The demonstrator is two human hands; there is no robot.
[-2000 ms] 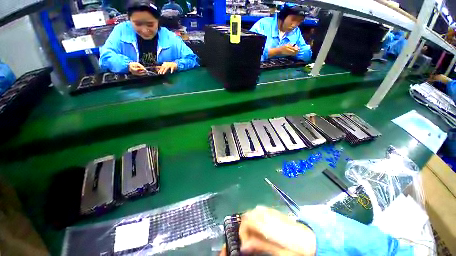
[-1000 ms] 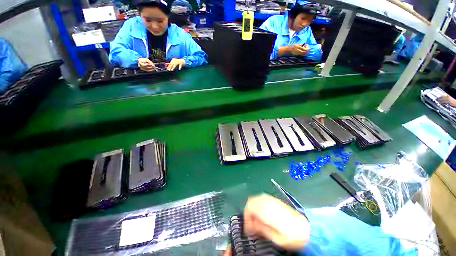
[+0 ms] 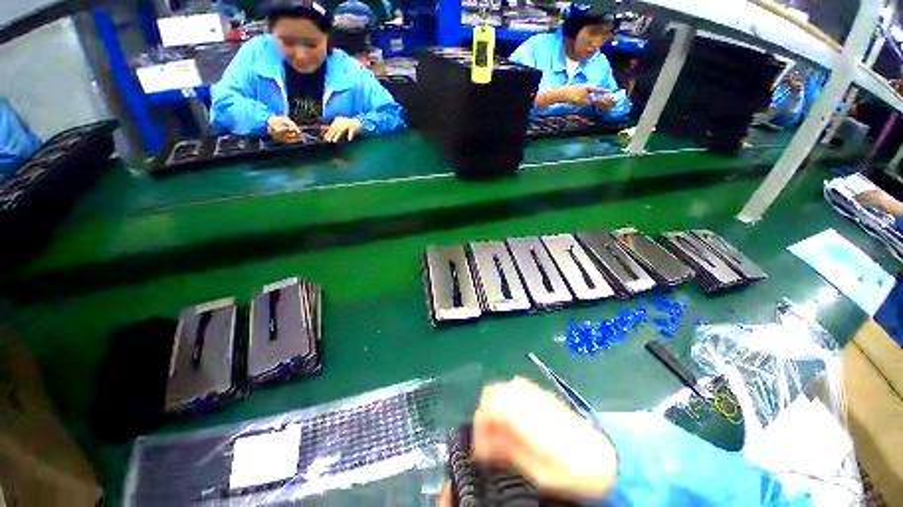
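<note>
My right hand (image 3: 543, 438), bare and blurred, is at the bottom centre, over the upper side of a fanned row of dark phone frames (image 3: 473, 483) cut off by the lower edge. Its fingers are bent down at the row; what they hold cannot be told. Only a sliver of my left hand (image 3: 445, 495) shows at the bottom edge, left of the row. Tweezers (image 3: 560, 382) lie on the mat just beyond my right hand. A clear adhesive sheet (image 3: 366, 436) with rows of dark marks and a white label lies left of the row.
Stacked phone frames stand at left (image 3: 282, 332) and in a long row (image 3: 537, 272) ahead. Blue parts (image 3: 606, 330), a black-handled tool (image 3: 675, 366) and a clear plastic bag (image 3: 767, 366) lie at right. Two people in blue sit opposite, with tall black trays (image 3: 465, 114) between them.
Compared with two seconds ago, the fanned row is spread wider and my right hand's fingers have shifted on it. Since one second ago, the camera view has moved slightly.
</note>
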